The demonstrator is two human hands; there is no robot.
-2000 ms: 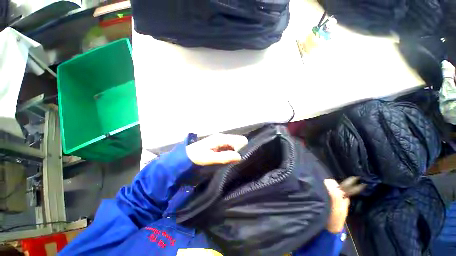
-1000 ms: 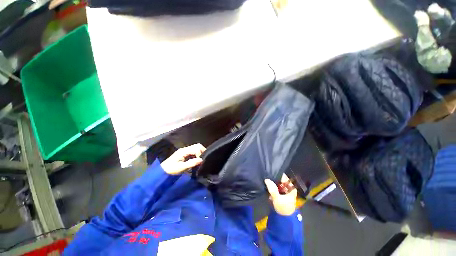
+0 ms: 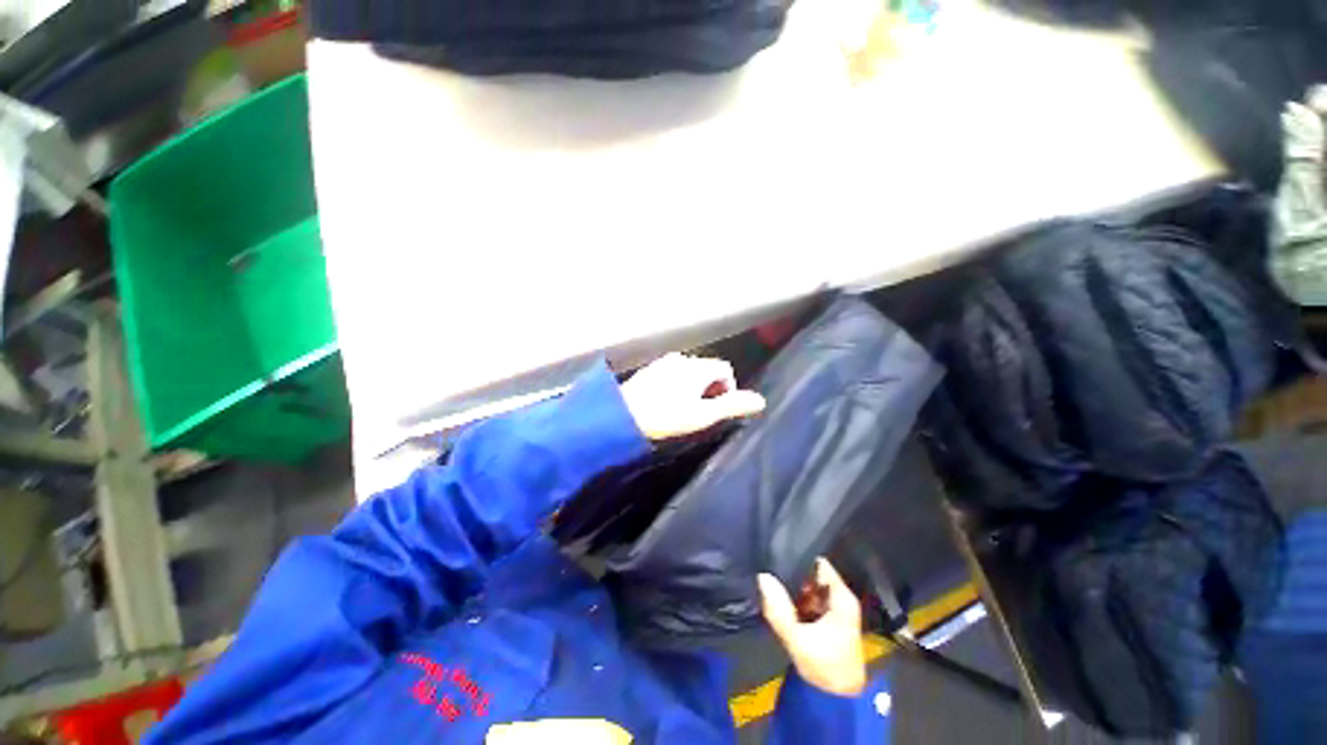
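A dark, shiny, soft backpack (image 3: 830, 437) lies on the wearer's lap against the table's front edge, its dark opening towards the left. My left hand (image 3: 684, 397) is at the upper left rim of the opening, fingers bent on the fabric. My right hand (image 3: 819, 629) is at the bag's lower right edge, with a small reddish-brown thing, perhaps thread snips (image 3: 812, 598), in its fingers. The tip of that thing cannot be made out.
A white-covered table (image 3: 582, 218) spans the front, with a dark heap of bags (image 3: 568, 32) at its far edge. A green crate (image 3: 218, 277) stands at left. Quilted backpacks (image 3: 1121, 349) are piled at right. Small blurred items (image 3: 891, 32) lie on the table's far part.
The bag has turned so its smooth side shows and its zip mouth faces left. Since the last earlier frame, my left hand has moved up and right along the opening.
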